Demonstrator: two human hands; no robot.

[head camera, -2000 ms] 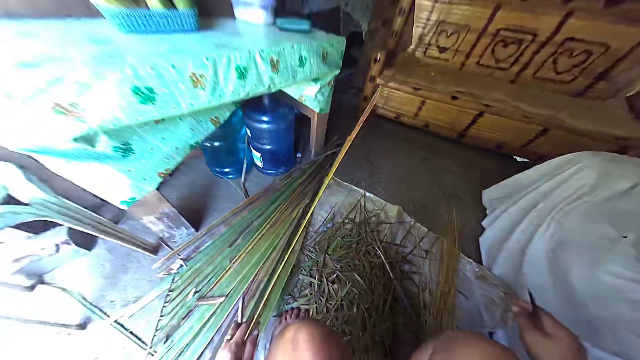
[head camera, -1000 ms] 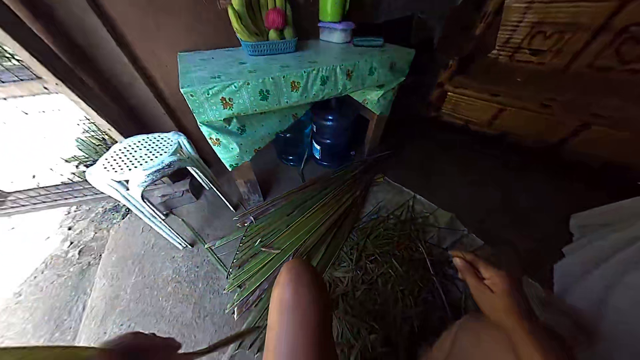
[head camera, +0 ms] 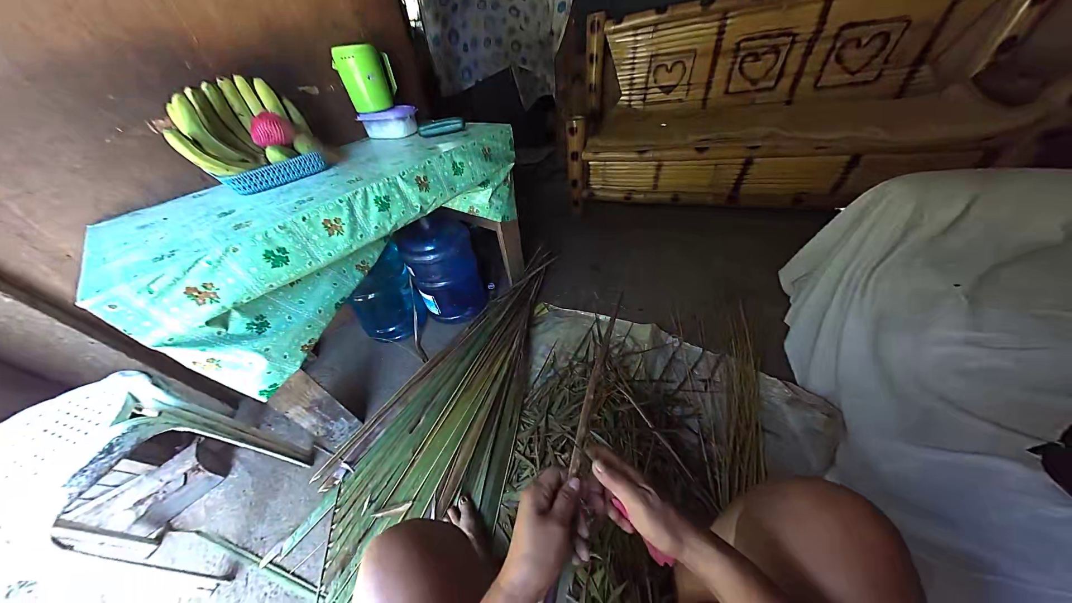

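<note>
My left hand (head camera: 544,523) is closed around the lower end of a brown, narrow palm leaflet (head camera: 593,389) that points up and away. Close against it, my right hand (head camera: 641,502) grips a tool with a pink-red handle (head camera: 657,553); its blade is not clearly seen. Below both hands lies a heap of leaf shavings (head camera: 548,419) on a pale sheet (head camera: 787,419). Long green and brown palm leaflets (head camera: 444,402) fan out on the left, beside my foot. A bundle of thin leaf midribs (head camera: 741,402) rests on the heap's right.
A table with a green floral cloth (head camera: 335,230) holds a basket (head camera: 276,173) of bananas and a green pitcher (head camera: 363,78). Blue water jugs (head camera: 444,268) stand beneath. A white plastic chair (head camera: 75,444) is at left, a bamboo bench (head camera: 712,134) behind, white cloth (head camera: 930,335) at right.
My hands, far apart one second ago, have come together between my knees, with a brown leaflet now held upright between them. The view has shifted.
</note>
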